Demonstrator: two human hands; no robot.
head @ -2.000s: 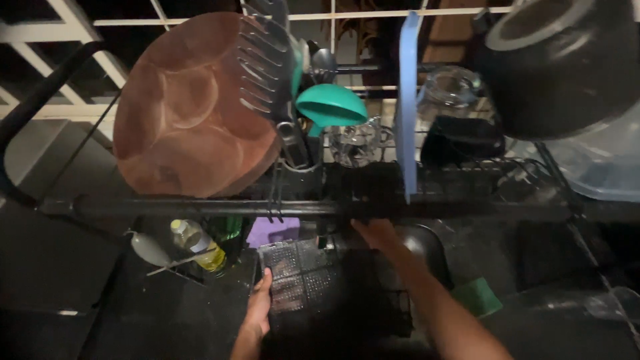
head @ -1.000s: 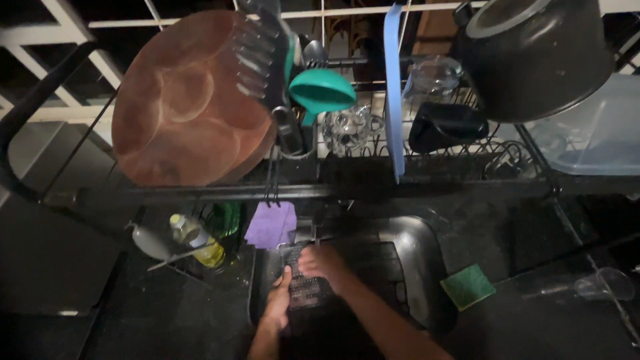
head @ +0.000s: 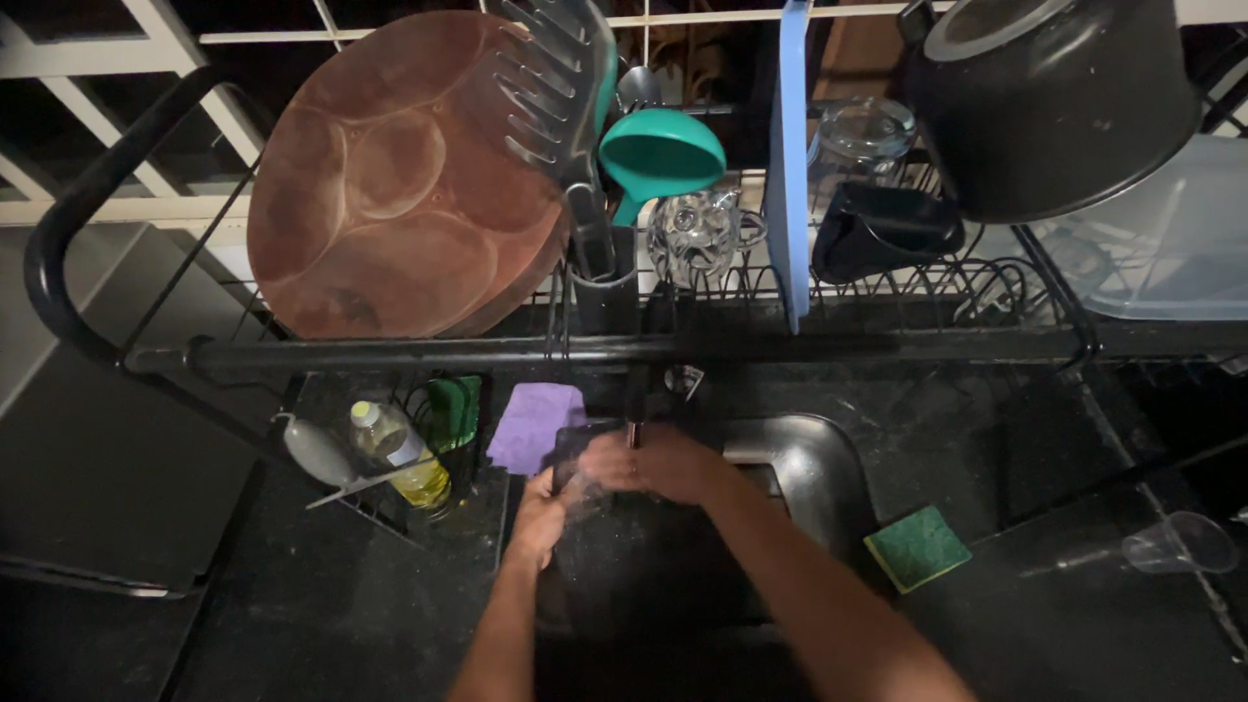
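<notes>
Over the steel sink (head: 829, 468), my left hand (head: 541, 517) grips the left edge of a dark, flat panel (head: 653, 565), which looked like a perforated rack piece in the earlier frames. My right hand (head: 648, 463) is at the upper part of the panel, just beneath the faucet (head: 636, 414), and is blurred; whether its fingers hold anything cannot be told. A purple cloth (head: 538, 426) lies behind my left hand. To the right of the sink lies a green scouring sponge (head: 917, 548).
Above the sink, a black dish rack (head: 624, 353) holds a brown round dish (head: 409, 175), a green ladle (head: 663, 156), a blue board (head: 792, 166) and a black pot (head: 1058, 117). A bottle of yellow liquid (head: 405, 458) stands left; a clear plastic cup (head: 1180, 543) lies right.
My right hand has moved from the sink's back middle leftward to near my left hand. The panel's face showed its perforations earlier and now looks dark and smooth.
</notes>
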